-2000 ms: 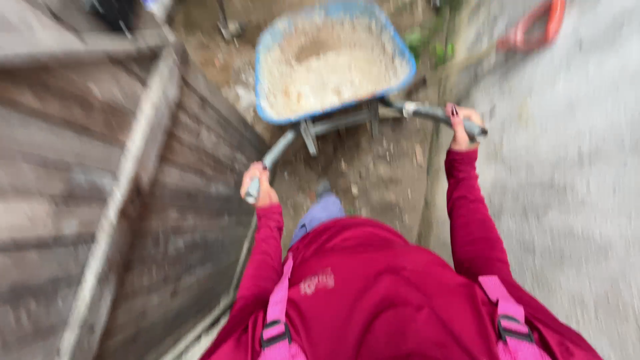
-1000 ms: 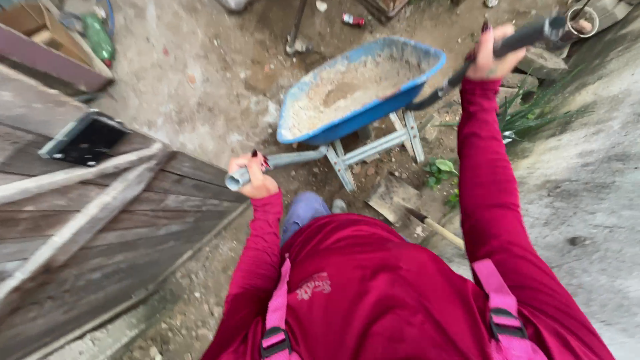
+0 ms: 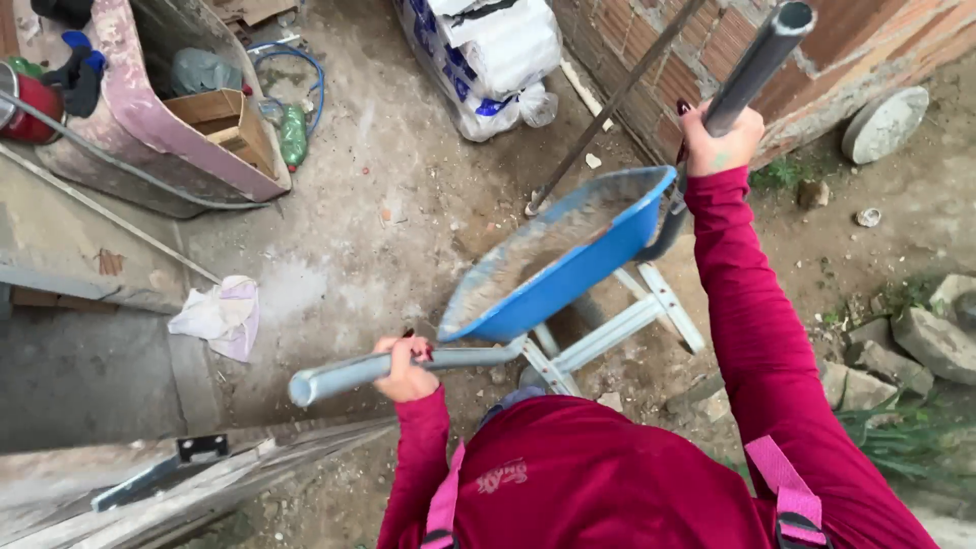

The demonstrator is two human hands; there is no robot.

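Observation:
A blue wheelbarrow (image 3: 587, 267) stands out in front of me, tilted, its tray coated with pale, sandy residue or holding a little of it; how much is unclear. My left hand (image 3: 408, 371) is closed around the grey metal tube of its left handle (image 3: 335, 381). Higher up at the right, my right hand (image 3: 720, 137) grips the other handle (image 3: 762, 65), which is raised well above the left one. Pale metal legs (image 3: 610, 332) show under the tray. The wheel is hidden.
A brick wall (image 3: 709, 46) rises at the upper right, with a long pole (image 3: 610, 114) near it. Plastic-wrapped packages (image 3: 496, 61) stand ahead. Stones (image 3: 900, 358) lie at right. At left are a pinkish tub (image 3: 175, 145), a green bottle (image 3: 293, 137), a cloth (image 3: 221, 316) and a wooden gate (image 3: 229, 476).
The wheelbarrow has turned and its tray tilts more steeply, the right handle now higher. Both hands have kept their hold. The view has swung to the brick wall and packages.

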